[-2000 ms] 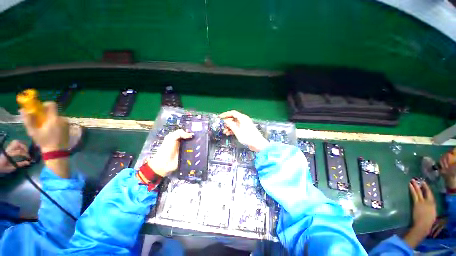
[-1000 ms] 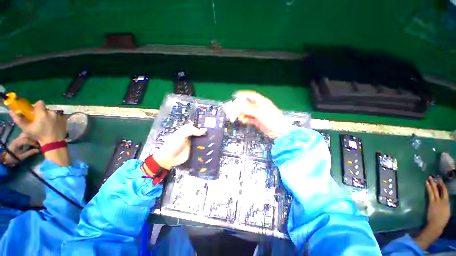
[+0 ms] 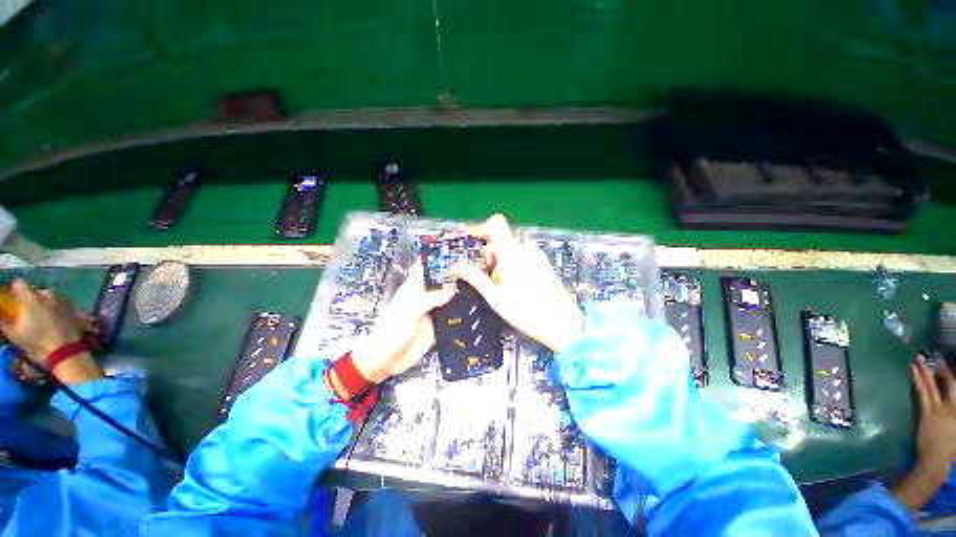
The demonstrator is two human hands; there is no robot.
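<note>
My left hand (image 3: pixel 402 334), with a red wrist strap (image 3: pixel 349 380), holds a black phone housing (image 3: pixel 469 334) by its left side above the clear blister tray (image 3: pixel 393 430). A blue-green mainboard (image 3: pixel 453 255) sits at the housing's top end. My right hand (image 3: pixel 517 281) has its fingers on the mainboard and the top right of the housing. Whether the board lies fully flat cannot be told. The tray's pockets hold several boards.
Waiting phone housings lie on the bench at left (image 3: pixel 257 362) and right (image 3: pixel 752 334), and on the green belt (image 3: pixel 301 206). A black tray stack (image 3: pixel 791 196) stands on the belt. A round silver dish (image 3: pixel 163 293) and a neighbour's hand (image 3: pixel 44 325) are left; another hand (image 3: pixel 933 414) is right.
My right hand has moved from above the tray onto the housing's top end, where a mainboard now shows. My left hand still holds the housing. The left neighbour's hand has moved down and left.
</note>
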